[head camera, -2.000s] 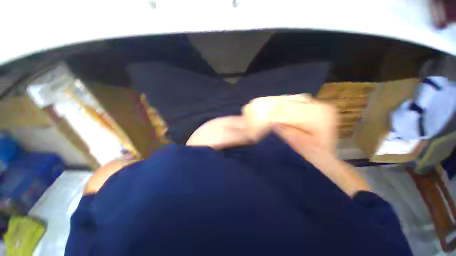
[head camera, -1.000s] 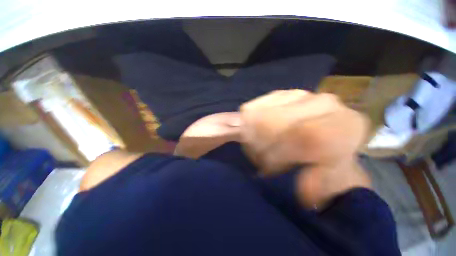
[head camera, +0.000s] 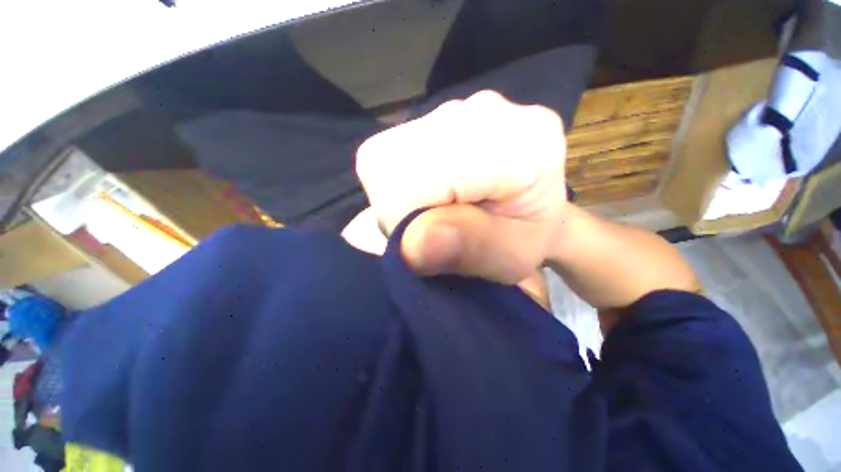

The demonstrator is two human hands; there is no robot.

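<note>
My right hand (head camera: 470, 189) is in the middle of the view, closed in a fist on the hem of the navy shirt (head camera: 277, 341) that I wear. The thumb presses a fold of the cloth against the fingers, and the hem is pulled up and away from my body. A small patch of bare skin shows behind the fist; I cannot tell what part it is. My left hand is not in view.
The white table edge (head camera: 184, 46) curves across the top. Dark trousers (head camera: 286, 157) lie below it. A white piece with dark bands (head camera: 784, 120) is at the right near a cardboard box. An open box (head camera: 120, 226) is at the left, with blue and yellow items beyond.
My right hand has moved up and left and is now sharp, with the shirt hem lifted in it. The view has tilted. The bare left arm seen earlier no longer shows.
</note>
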